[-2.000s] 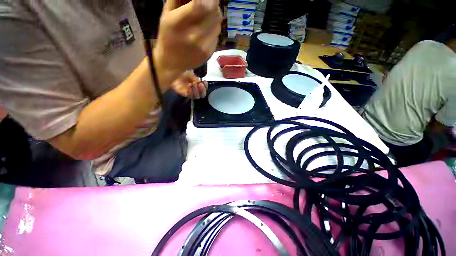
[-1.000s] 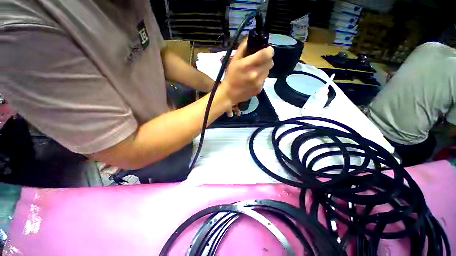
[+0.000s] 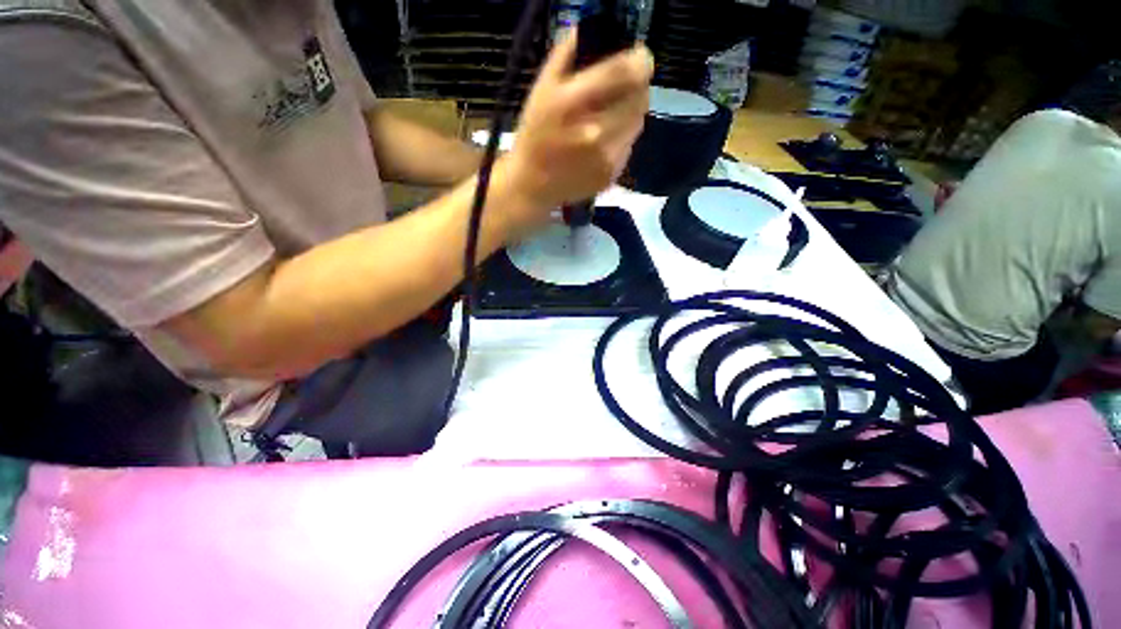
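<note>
Neither of my hands is in view. Nearest me, flat silver and black metal rings (image 3: pixel 615 541) lie overlapped on the pink surface (image 3: pixel 234 528), cut off by the bottom edge. A tangled heap of thin black rings (image 3: pixel 848 473) lies to their right, across the pink and white covers. Beyond, a square black frame (image 3: pixel 559 299) with a pale round disc (image 3: pixel 559 261) lies flat on the white cover (image 3: pixel 541 393). A person at the left, seen from the side, grips an upright black electric screwdriver (image 3: pixel 602 37), its lower end over the disc's upper part.
That person's forearm (image 3: pixel 369 270) and the driver cord (image 3: pixel 476 234) cross the view at left. Behind the frame stand stacked black-sided discs (image 3: pixel 676 154). A lower disc pile (image 3: pixel 728 221) has a white nozzle bottle (image 3: pixel 765 250) against it. Another seated person (image 3: pixel 1014 234) is at right.
The person's hand first brought the screwdriver down over the frame, then shifted slightly left and up, uncovering more of the disc. The red tray has become hidden. The rings lie as before.
</note>
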